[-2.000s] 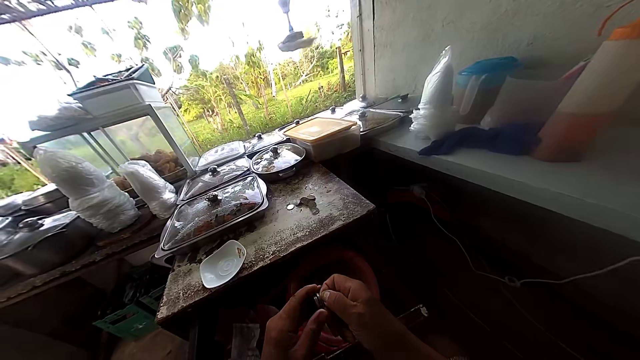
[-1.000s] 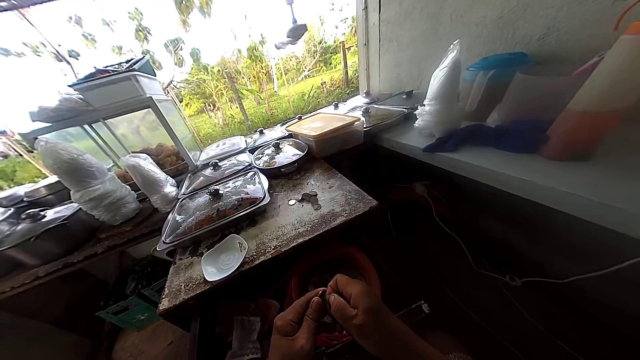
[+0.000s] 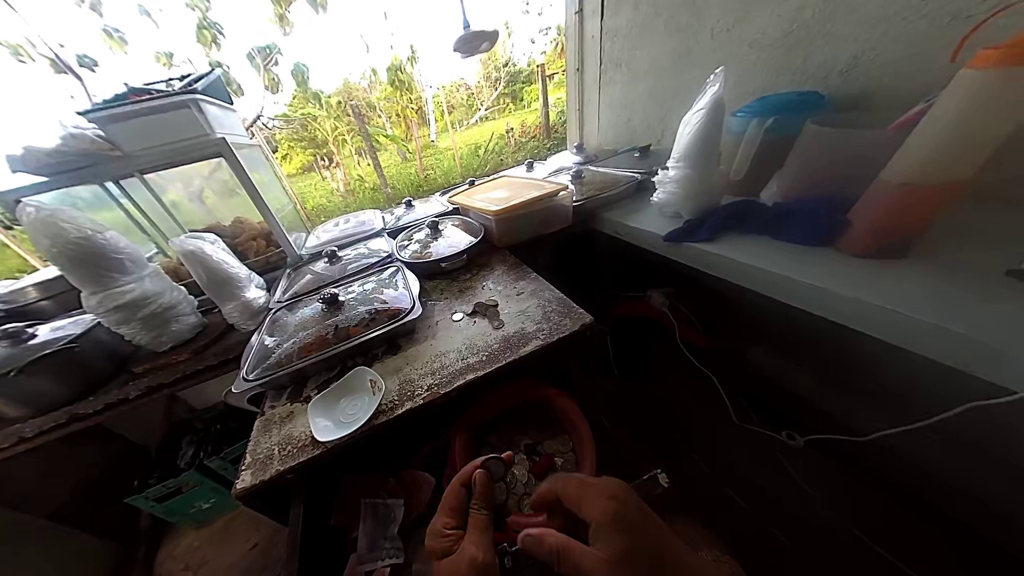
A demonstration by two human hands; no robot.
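At the bottom centre my left hand point(image 3: 468, 512) holds a few coins point(image 3: 494, 468) between thumb and fingers. To its right is my right hand point(image 3: 596, 520), thumb and fingers apart, over the near side of a reddish basin point(image 3: 576, 408); whether it holds anything cannot be told. Many loose coins point(image 3: 520, 480) lie inside that basin, with something red among them. On the worn table corner above, a small pile of coins point(image 3: 486, 312) rests beside one brighter coin point(image 3: 457, 317). A white dish point(image 3: 346, 404) sits at the table's near edge.
Lidded glass-topped food trays point(image 3: 336, 320) and a plastic container point(image 3: 512, 212) stand on the table point(image 3: 448, 360). Bagged stacks point(image 3: 104, 280) and a display case point(image 3: 200, 192) are left. The right ledge point(image 3: 800, 280) bears pitchers point(image 3: 772, 132) and a blue cloth point(image 3: 752, 220). A white cable point(image 3: 720, 392) hangs below.
My hands were together at the fingertips; now they are apart, my right hand to the right. The coins in the basin and in my left hand show plainly now.
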